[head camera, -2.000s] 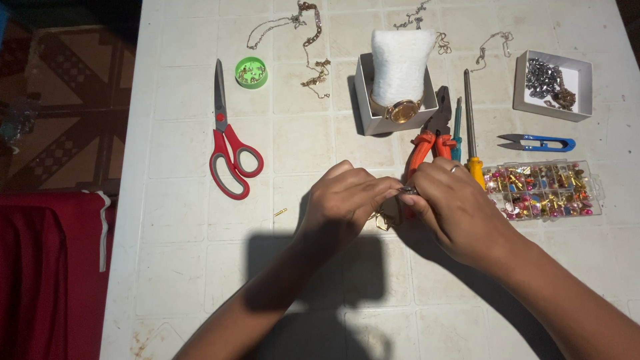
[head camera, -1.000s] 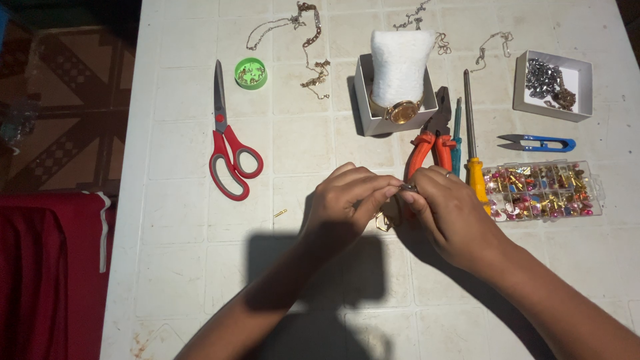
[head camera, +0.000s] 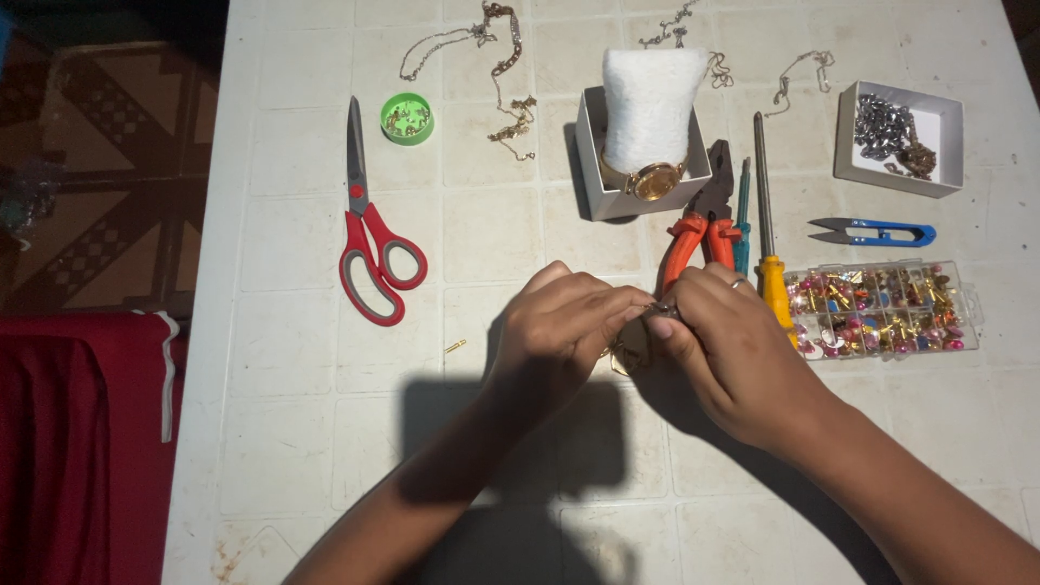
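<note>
My left hand (head camera: 561, 333) and my right hand (head camera: 727, 349) meet near the middle of the table, fingertips pinched on a small dark metal piece (head camera: 662, 309) between them. Its exact kind is hard to tell, as the fingers cover most of it. A gold-coloured chain (head camera: 624, 357) shows just below the fingertips, partly hidden by both hands. Right above my right hand are the orange handles of combination pliers (head camera: 712, 195). A ring is on one finger of that hand. The yellow-handled screwdriver (head camera: 774, 284) and a teal screwdriver (head camera: 743, 227) lie beside the pliers.
Red-handled scissors (head camera: 370, 236) and a green cap with small parts (head camera: 407, 119) lie left. A gold watch (head camera: 655, 181) on a white cushion (head camera: 656, 106) sits in a box. Right are a chain box (head camera: 899, 175), blue thread snips (head camera: 881, 232) and a bead organizer (head camera: 886, 313). Loose chains (head camera: 512, 122) lie behind.
</note>
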